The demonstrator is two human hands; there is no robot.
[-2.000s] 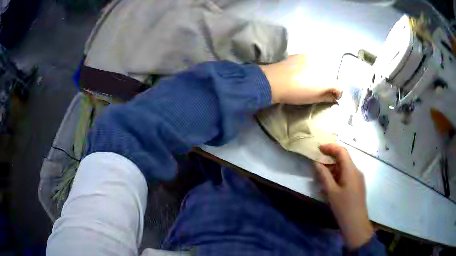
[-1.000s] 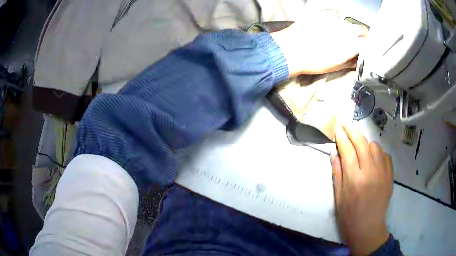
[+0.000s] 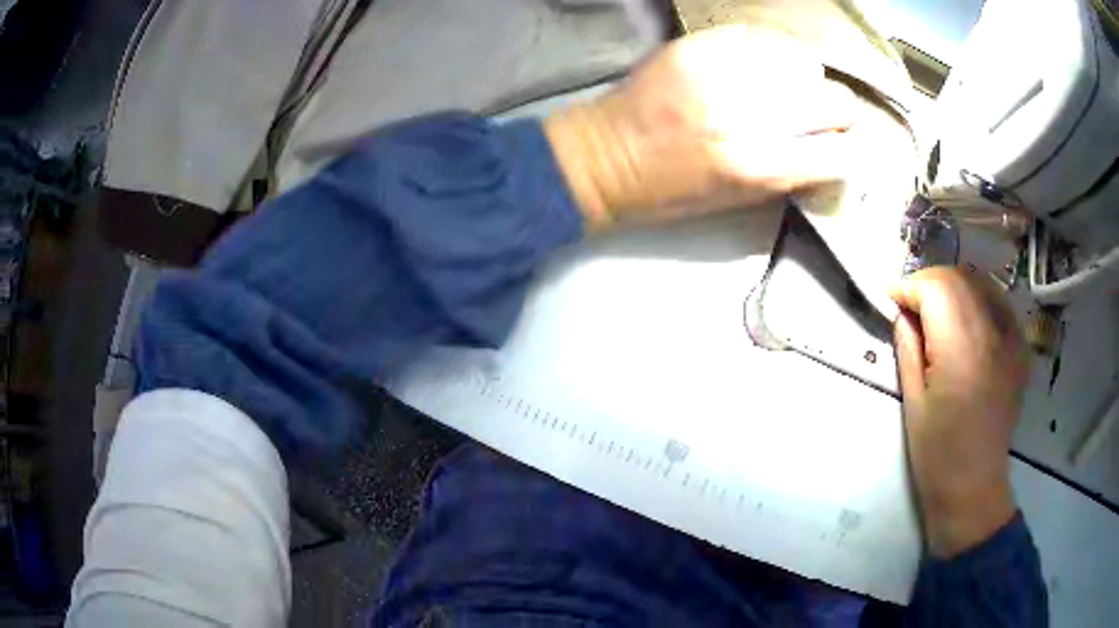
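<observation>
A khaki cloth piece with a dark edge (image 3: 841,272) lies by the needle area of the white sewing machine (image 3: 1031,111). My left hand (image 3: 718,129) rests on the cloth left of the needle, fingers extended and brightly lit; whether it grips is unclear. My right hand (image 3: 963,380) pinches the near end of the dark edge, just in front of the presser foot area (image 3: 929,233). Glare and my left hand hide part of the cloth.
A large beige garment panel (image 3: 454,61) with a dark brown end (image 3: 160,225) drapes over the table's left. The white table (image 3: 614,368) has a printed ruler along its front edge. My lap is below. A pale bin edge (image 3: 117,368) shows at the left.
The khaki cloth has moved up and away, baring more tabletop. My right hand has shifted right and now pinches the dark edge. My left hand has turned flatter over the cloth.
</observation>
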